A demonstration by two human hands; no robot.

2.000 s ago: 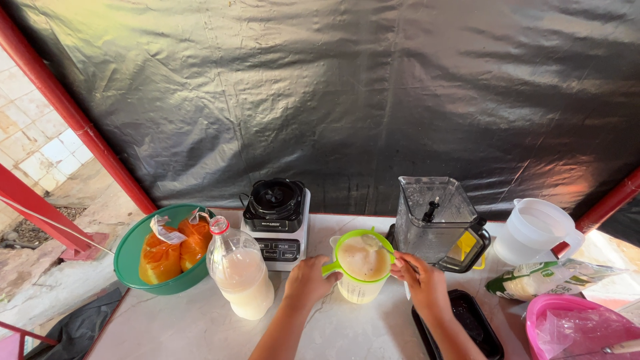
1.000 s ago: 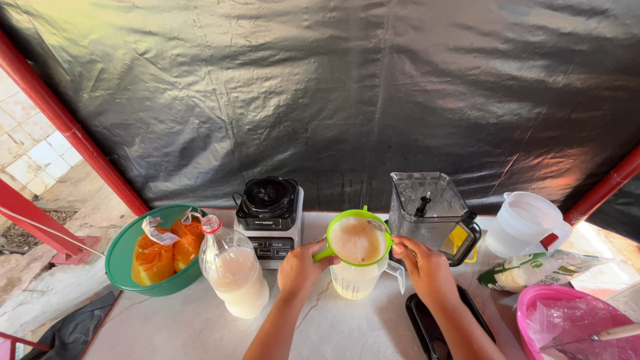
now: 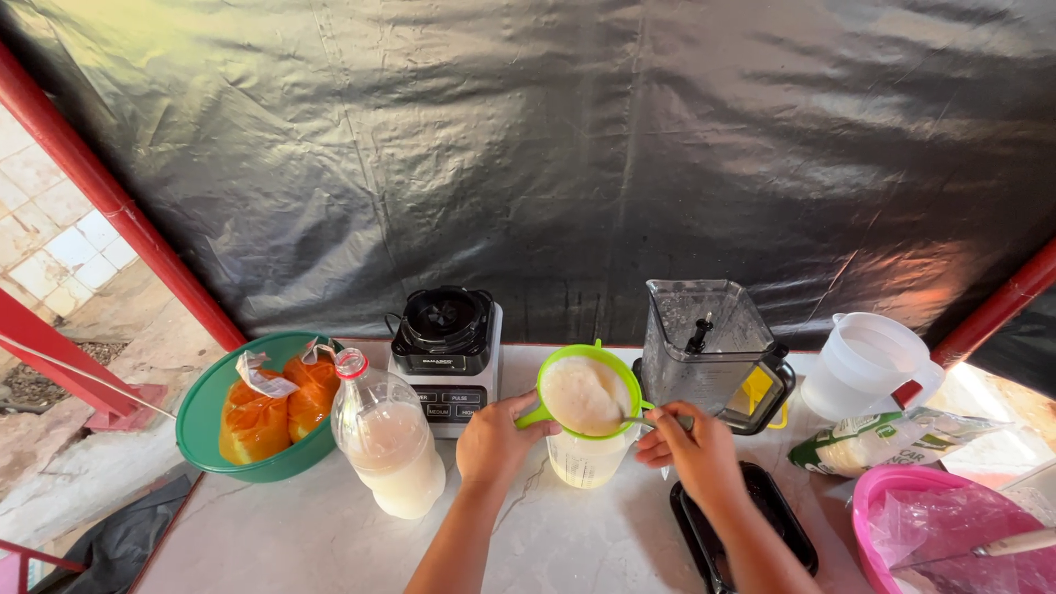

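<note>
My left hand point(image 3: 501, 437) grips the handle of a green plastic strainer point(image 3: 544, 412), which rests over a clear plastic measuring jug point(image 3: 584, 460). Frothy whitish liquid point(image 3: 582, 394) fills the strainer. In my right hand point(image 3: 686, 445) is a metal spoon point(image 3: 643, 421), its bowl end dipped in the liquid at the strainer's right side. Pale liquid shows inside the jug below. A large plastic bottle point(image 3: 391, 454) with a red cap, partly full of whitish liquid, stands left of my left hand. Behind it is a blender base point(image 3: 445, 363).
A green basin point(image 3: 289, 474) with orange-filled bags is at the left. To the right are a blender jar point(image 3: 701, 355), a white plastic pitcher point(image 3: 862, 363), a printed plastic package point(image 3: 887, 441), a pink basin point(image 3: 870, 511) and a black lid or tray point(image 3: 771, 503). A dark plastic sheet point(image 3: 528, 165) hangs behind.
The strainer is tipped more toward me than two seconds ago, and its contents show more fully. The spoon in my right hand shows more plainly. My left hand keeps hold of the strainer's handle.
</note>
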